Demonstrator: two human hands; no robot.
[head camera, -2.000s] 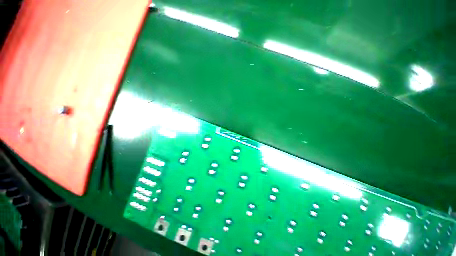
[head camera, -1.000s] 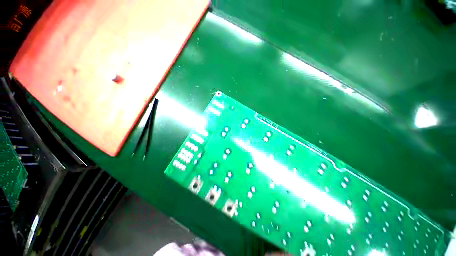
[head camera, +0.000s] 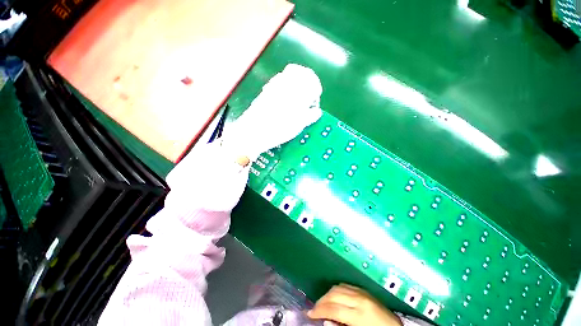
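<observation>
A long green circuit board (head camera: 395, 210) lies slantwise on the glossy green mat, its pale solder dots facing up and square pads with dark holes along its near edge. My left hand (head camera: 286, 105), in a white glove, covers the board's far left corner with its fingers closed around it; glare hides the fingertips. My right hand (head camera: 353, 307) is bare, at the bottom edge of the picture, just short of the board's near edge. Its fingers are bent and partly cut off, so its grip cannot be told.
An orange-red pad (head camera: 172, 70) lies at upper left with a small red piece on it. Thin dark sticks (head camera: 220, 124) lie at its edge, partly behind my glove. A black tray stack (head camera: 83, 204) stands at left, with a green board (head camera: 22, 159) beside it. A dark object (head camera: 560, 25) is at upper right.
Both hands have come into view, the gloved left one reaching over the board's left end. The view has shifted, showing more of the tray stack at left.
</observation>
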